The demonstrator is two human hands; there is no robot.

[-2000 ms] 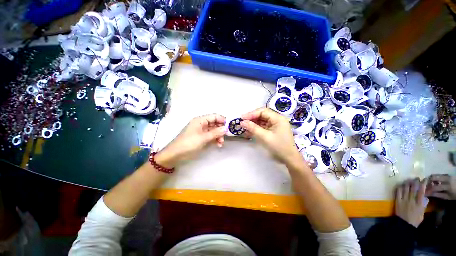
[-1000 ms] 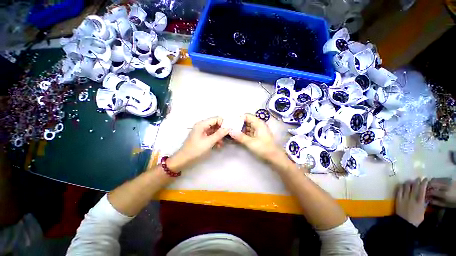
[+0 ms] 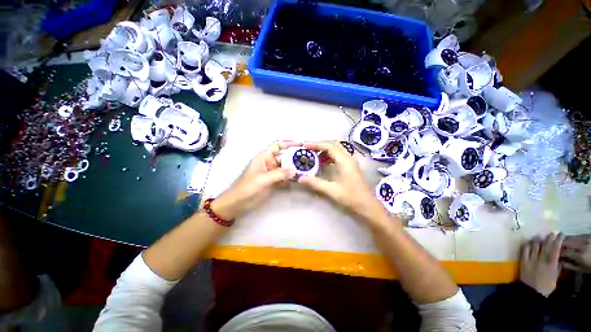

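A white camera housing [image 3: 287, 162] with a round black dotted LED board [image 3: 304, 159] in its opening is held above the white sheet, the opening facing up. My left hand [image 3: 259, 173] grips its left side. My right hand [image 3: 340, 176] has its thumb and fingers at its right side. Another LED board [image 3: 348, 148] lies on the sheet just behind my right hand, partly hidden by it.
Fitted housings [image 3: 462, 154] are heaped at right beside a clear plastic heap [image 3: 541, 152]. A blue bin [image 3: 343, 93] of dark parts stands at back centre. White housings [image 3: 170, 124] and small rings [image 3: 70, 174] lie at left. Another person's hands [image 3: 542, 262] rest at lower right.
The housing with the board in its opening now shows between my hands, where they hid what they held a second ago. My right hand has moved slightly, covering part of the loose board.
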